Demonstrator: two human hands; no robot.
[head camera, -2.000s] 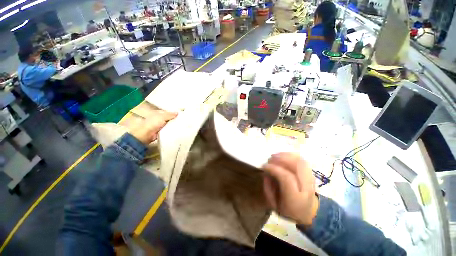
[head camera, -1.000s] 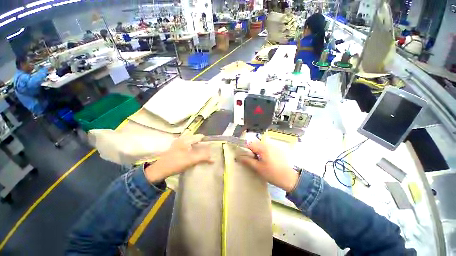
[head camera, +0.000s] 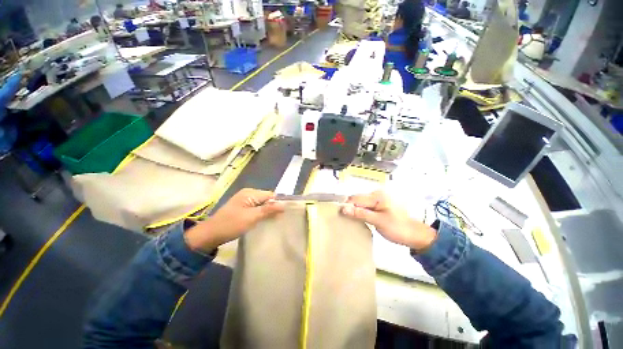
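Observation:
A beige cover with a yellow seam tape down its middle hangs from my two hands over the table's front edge. A grey strip runs across its top edge. My left hand pinches the top left corner. My right hand pinches the top right corner, thumb on top. The top edge is held just in front of the pattern sewing machine, which has a dark grey cover with a red mark. The cover's lower end is cut off by the picture's edge.
A stack of beige covers lies left of the machine. A green crate stands on the floor at left. Black cable, grey loose patches and a tablet-like screen are at right. A person in blue is behind the machine.
The cover was held open like a tube and blurred; now it hangs flat with its top edge stretched between both hands. My right hand moved up to the top edge. The view has shifted.

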